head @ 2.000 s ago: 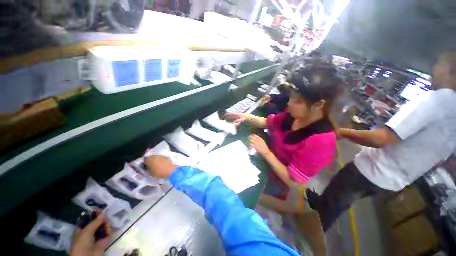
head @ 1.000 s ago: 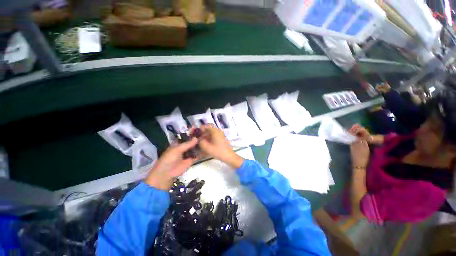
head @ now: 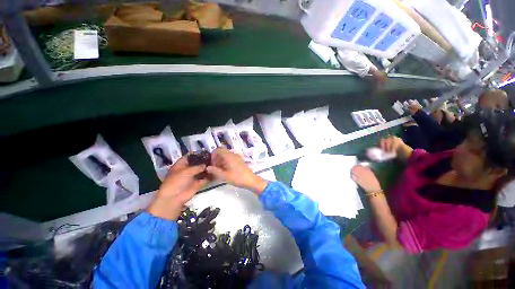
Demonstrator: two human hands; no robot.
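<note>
My left hand (head: pixel 179 183) holds a clump of short black cables (head: pixel 199 159) above the front rail. My right hand (head: pixel 228 169) is against the same clump, its fingertips on the cables; whether it grips one is hard to tell. A loose pile of black cables (head: pixel 217 248) lies on the shiny whitish work mat (head: pixel 274 231) below my hands. White packing sleeves (head: pixel 162 151) lie in a row on the green conveyor (head: pixel 34 183). Several hold a dark cable. The sleeves to the right (head: pixel 275 132) show no dark cable.
White sheets (head: pixel 327 183) lie right of the mat. A person in pink (head: pixel 432 214) sits at the right, holding a white item. A clear bag of cables (head: pixel 84 254) is at the left. A cardboard box (head: pixel 152 36) and a white bin (head: pixel 367 25) stand behind the conveyor.
My view has swung left from the neighbour to the work mat. My right hand has come back from the sleeves to the cable clump in my left hand. The sleeves have shifted left in view since one second ago.
</note>
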